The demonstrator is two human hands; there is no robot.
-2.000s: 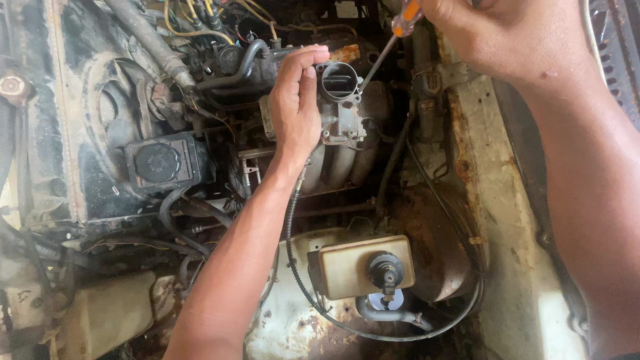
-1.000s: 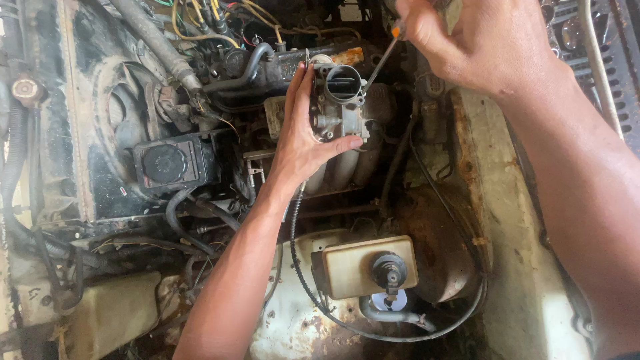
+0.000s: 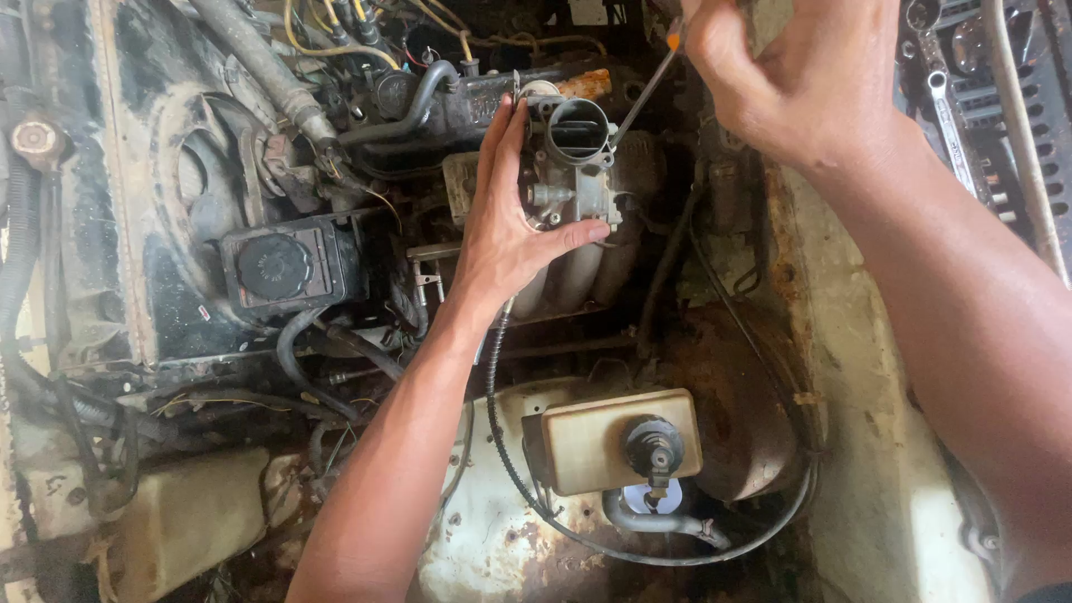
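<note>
A metal throttle body (image 3: 578,134) with a round bore facing up sits over the intake manifold (image 3: 578,272) in the engine bay. My left hand (image 3: 515,193) grips its left side, thumb across the lower housing and fingers stretched along the upper edge. At the upper right, my right hand (image 3: 779,75) is closed round the handle of a screwdriver (image 3: 649,96), only a bit of orange showing. The screwdriver's shaft slants down to the left, its tip at the right rim of the throttle body. The exact contact point is too small to tell.
A cream brake fluid reservoir (image 3: 586,444) with a black cap stands below, ringed by a black cable (image 3: 670,561). Left are a black capped reservoir (image 3: 276,264) and hoses. A combination wrench (image 3: 950,126) lies at the upper right.
My left thumb has moved down from the upper part of the throttle body onto its lower housing, spreading the hand. The screwdriver remains at the right rim.
</note>
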